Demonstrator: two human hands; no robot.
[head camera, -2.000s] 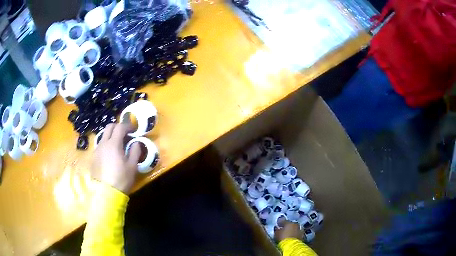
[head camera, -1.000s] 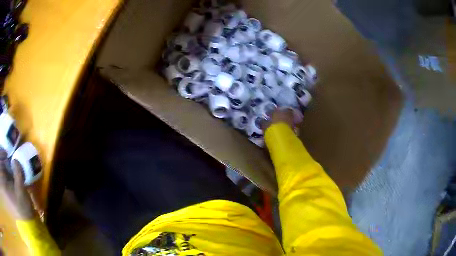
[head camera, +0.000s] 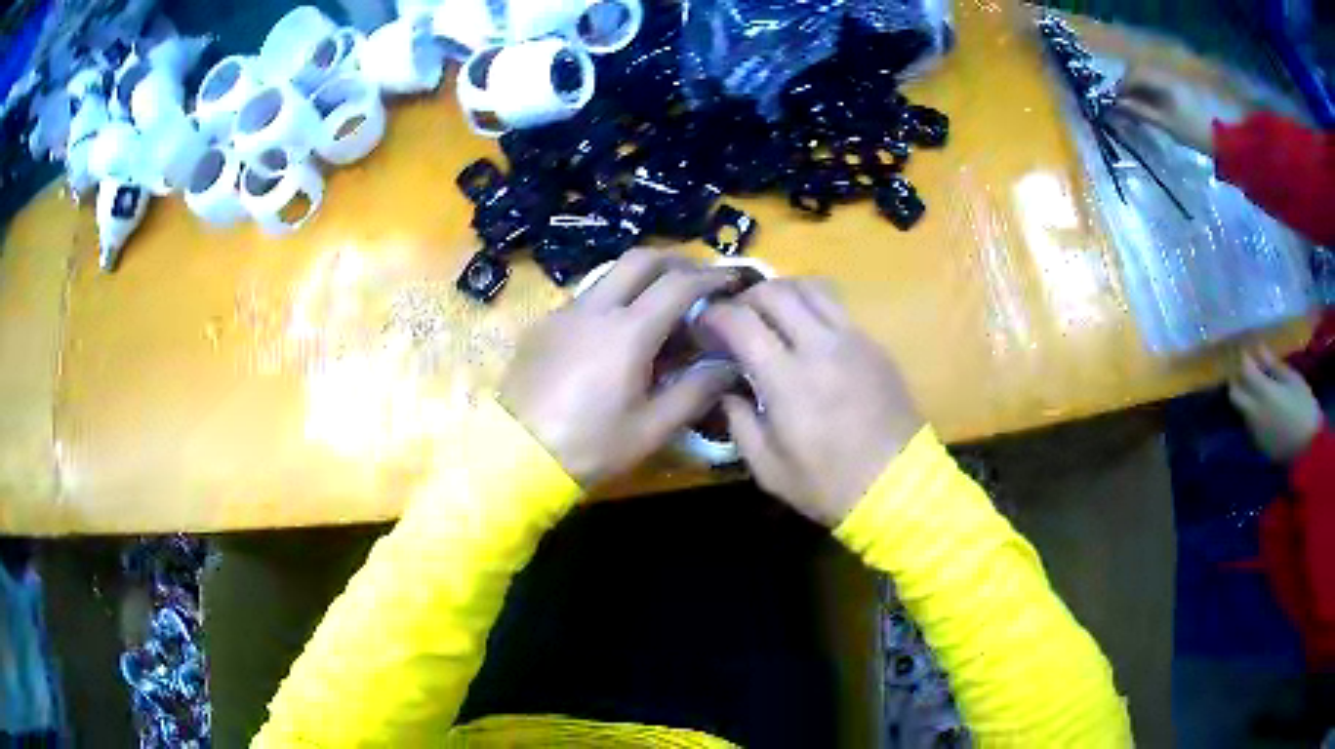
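Note:
My left hand (head camera: 608, 366) and my right hand (head camera: 805, 381) meet near the table's front edge, around a few white housings (head camera: 712, 448). Only parts of the white rims show between and behind the fingers. The fingers are curled on them, and the exact grip is partly hidden. Just behind my hands lies a heap of black square inserts (head camera: 659, 176), with one loose insert (head camera: 482, 275) at its left front edge.
White housings (head camera: 275, 120) stand at the back left. A dark plastic bag (head camera: 798, 44) lies behind the inserts. Clear sheets (head camera: 1201, 271) with black strips lie at right, beside a person's hands and red sleeves (head camera: 1281, 168). Cartons stand below the table edge.
My right hand has left the carton of small white pieces and come up to the table beside my left hand. The view has swung back from the carton to the table.

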